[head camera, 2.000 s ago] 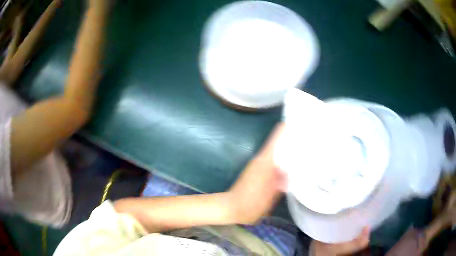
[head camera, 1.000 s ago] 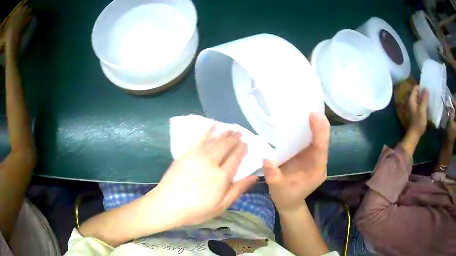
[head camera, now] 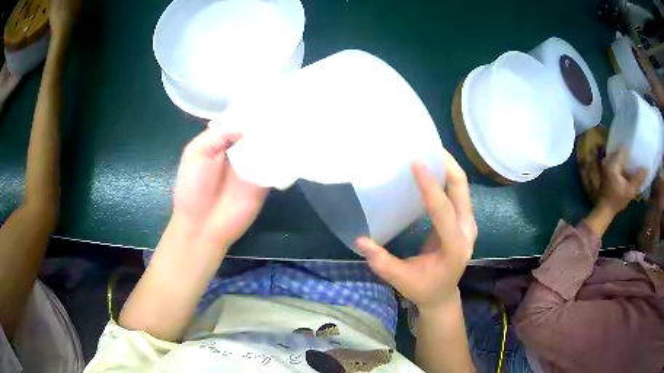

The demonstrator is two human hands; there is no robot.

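A frosted white outer cover [head camera: 371,124] is tilted in front of me above the mat, its dark open side facing down and left. My right hand [head camera: 429,251] grips its right side, thumb at the lower rim and fingers on the outer wall. My left hand [head camera: 218,189] holds the white wiping cloth [head camera: 258,149] at the cover's left side. The cloth and cover are overexposed, so where they meet is hard to tell.
A white unit [head camera: 226,55] stands at the upper left. Another, on a wood-grain base [head camera: 466,131], stands at the right beside a white unit with a brown oval [head camera: 575,80]. Workers' arms are at both sides. The green mat's edge [head camera: 131,244] runs before me.
The cover has tipped so its opening faces more downward. My left hand has moved left and up with the cloth, from the cover's lower rim to its left side.
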